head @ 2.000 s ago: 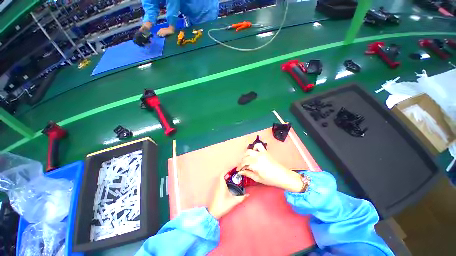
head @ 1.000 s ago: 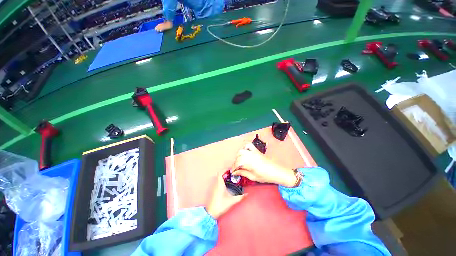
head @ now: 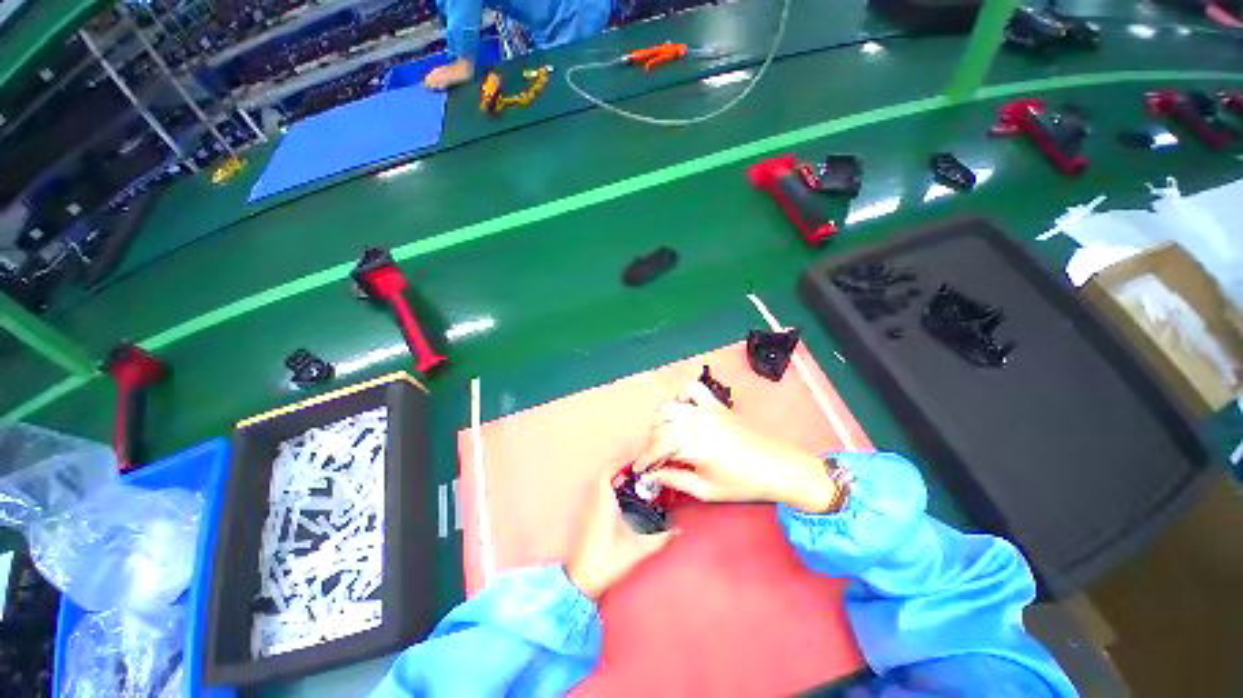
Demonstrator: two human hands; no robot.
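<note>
A red-and-black tool body (head: 641, 502) is held over the salmon-red work mat (head: 736, 600), its round black-rimmed end with a pale face towards me. My left hand (head: 607, 535) grips it from the left. My right hand (head: 702, 457) is bent over it from the right, fingertips on its top; whether they pinch a small part is hidden. A black end block (head: 713, 387) shows just beyond my right fingers. A black bracket (head: 772, 352) lies at the mat's far right corner.
A white parts tray (head: 320, 525) and a blue bin (head: 143, 580) with clear bags stand left. A black parts tray (head: 1009, 396) and a cardboard box (head: 1165, 321) are right. Tool bodies (head: 405, 311) lie on the green belt beyond. Across it are a person's hand and a blue mat (head: 348, 141).
The tool bodies and black pieces on the belt have shifted left. The person across has drawn a hand and a black part away from the blue mat. My hands stay nearly in place.
</note>
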